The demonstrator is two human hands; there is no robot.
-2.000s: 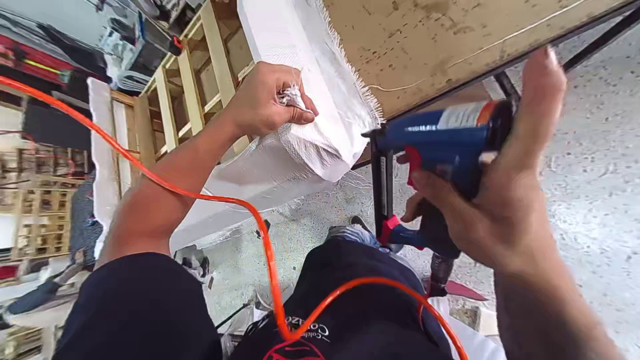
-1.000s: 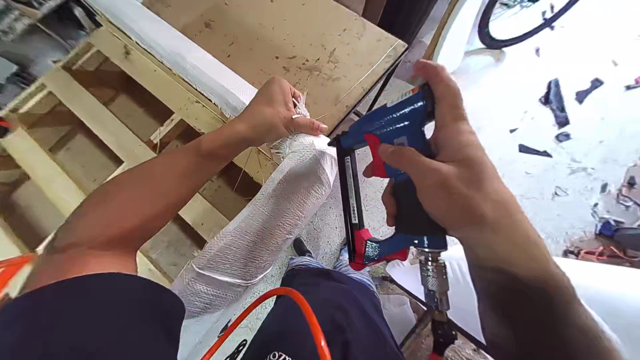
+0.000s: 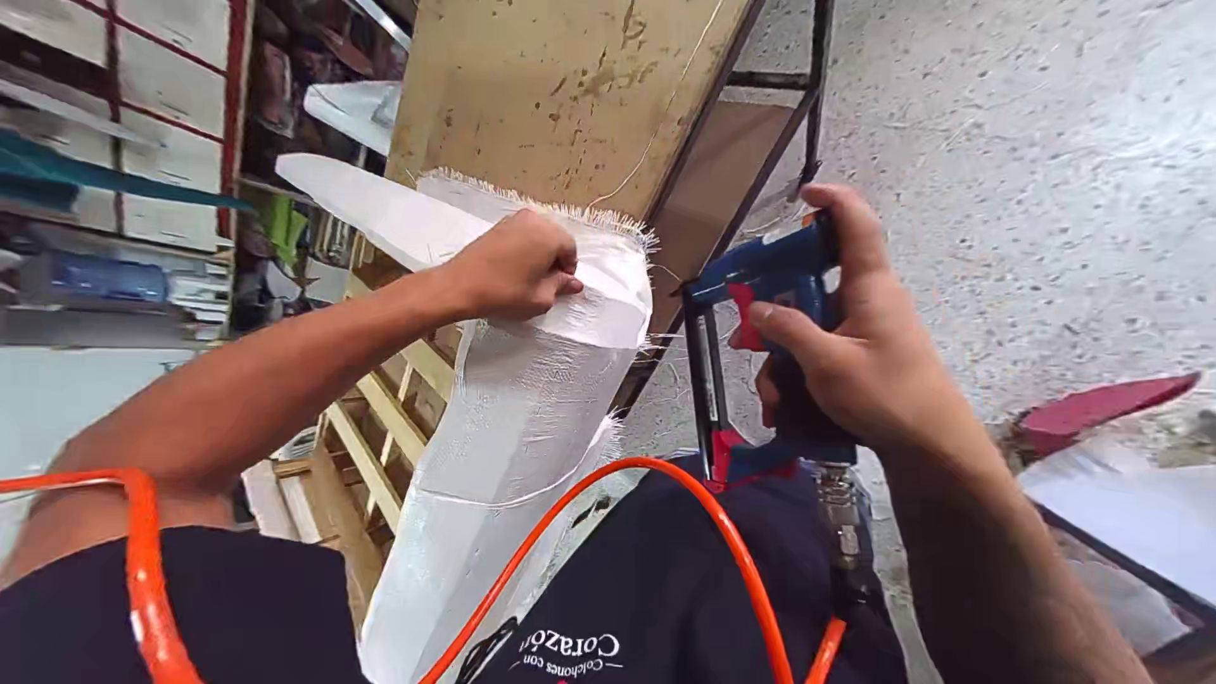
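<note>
My left hand (image 3: 527,266) grips a fold of white woven fabric (image 3: 532,408) with a frayed edge, pressed down at the near end of a wooden board (image 3: 560,95). The fabric hangs from there toward my body. My right hand (image 3: 845,342) is closed around a blue and red pneumatic stapler (image 3: 769,342), with the thumb near its red trigger. Its nose is just right of the fabric and apart from it. A metal air fitting (image 3: 841,518) is joined to the base of its handle.
An orange air hose (image 3: 703,494) loops across my lap. Wooden slats (image 3: 380,446) of a frame lie below my left forearm. A dark metal frame (image 3: 807,95) stands right of the board. Shelving with a blue container (image 3: 109,277) is at the left, and a red piece (image 3: 1102,413) lies on the speckled floor.
The stapler was beside the fabric corner at my left hand one second ago; now a gap separates them. Both hands keep their holds. The view has turned strongly.
</note>
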